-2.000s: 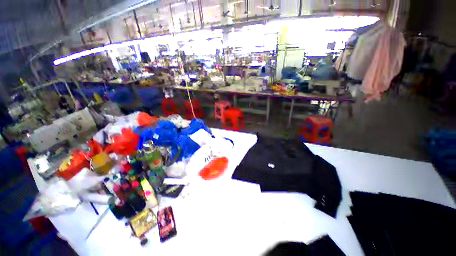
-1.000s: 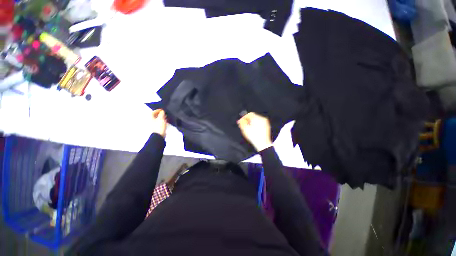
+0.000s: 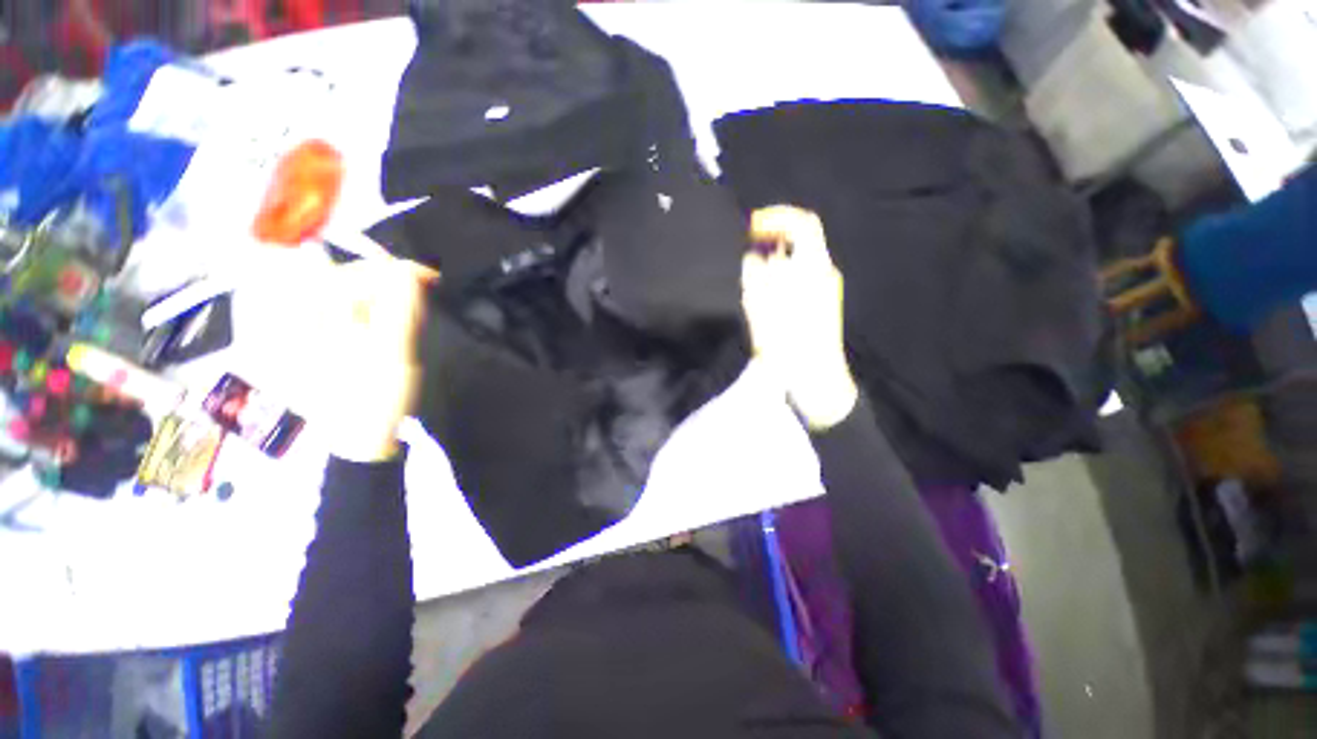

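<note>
A black garment (image 3: 535, 375) lies partly on the white table and is spread between my hands, with folds and a small pale mark near its top. My left hand (image 3: 379, 339) grips its left edge; the hand is blurred and pale against the table. My right hand (image 3: 794, 303) is closed on its right side, beside the black stack (image 3: 924, 274). Another black piece (image 3: 527, 108) lies flat behind the garment, with a small white mark on it.
An orange-red scrap (image 3: 299, 192), a smartphone (image 3: 253, 414), a tan-yellow item (image 3: 181, 453) and thread cones (image 3: 58, 383) lie at the left. Blue plastic bags (image 3: 123, 145) are behind them. A purple bag (image 3: 823, 592) is below the stack. A blue crate (image 3: 231, 686) is at the lower left.
The view has turned from the far room down to the table. Since one second ago, both hands have moved farther over the table, and the garment is spread and lifted between them.
</note>
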